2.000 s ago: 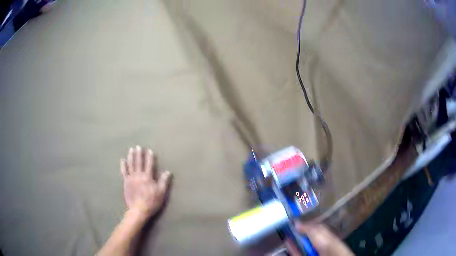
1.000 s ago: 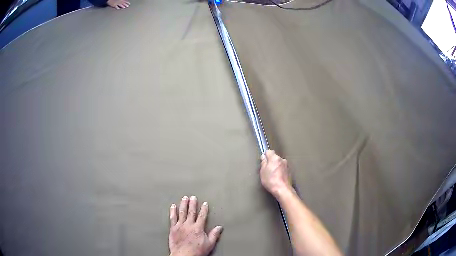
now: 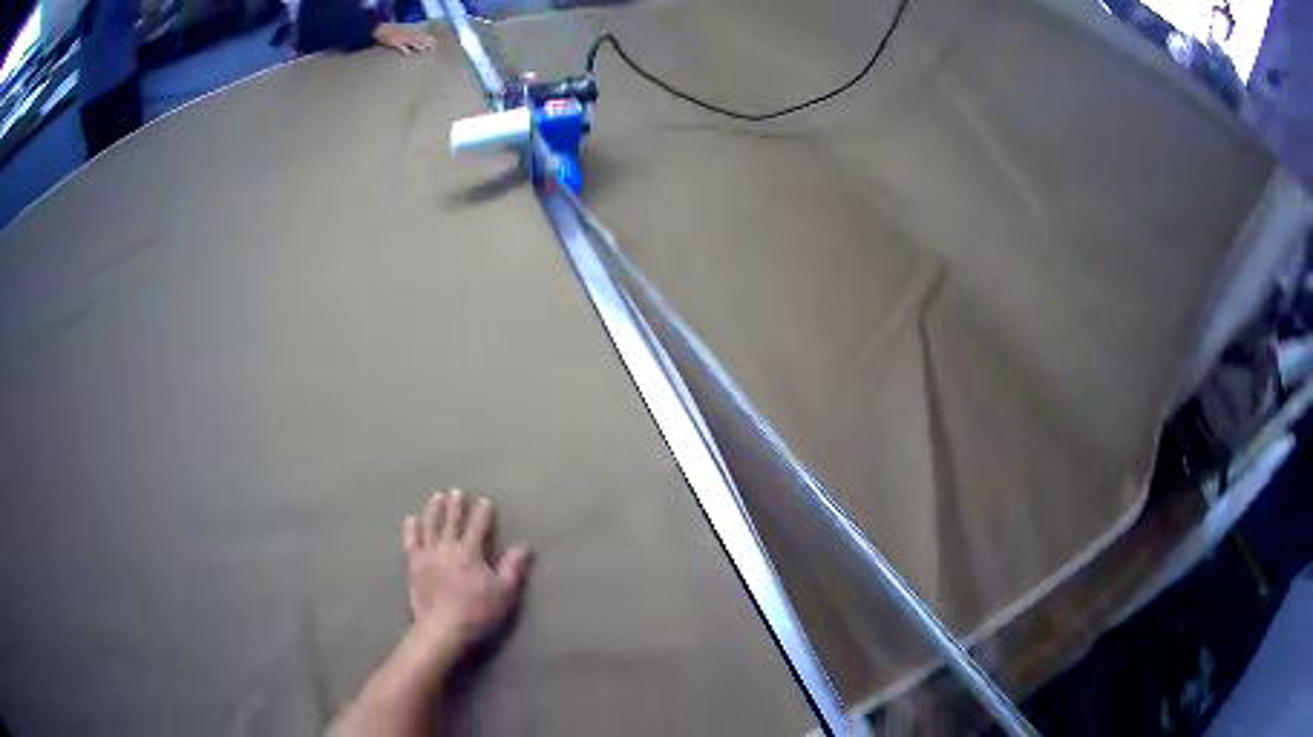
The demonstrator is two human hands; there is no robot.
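Note:
Khaki-tan cloth [image 3: 288, 331] covers the table. My left hand [image 3: 461, 579] lies flat on it at the lower left, fingers spread and holding nothing. A silver cutting rail [image 3: 665, 410] runs diagonally across the cloth from the top left to the bottom edge. The blue end cutter [image 3: 559, 141], with its white cylinder, sits on the rail near the far side. A thin metal rod [image 3: 806, 482] extends from the cutter to the lower right, at an angle to the rail. My right hand is not in view.
A black cord [image 3: 763, 115] curves from the cutter to the top edge. Another person's hand [image 3: 405, 38] rests on the cloth's far edge. The cloth right of the rail has folds. The worn brown table edge [image 3: 1102, 612] shows at the lower right, beside dark clutter.
The cutter was close to me, then at the far side; it now shows on the rail farther down the picture. My right hand, earlier gripping the rod, has left the picture. My left hand stays flat.

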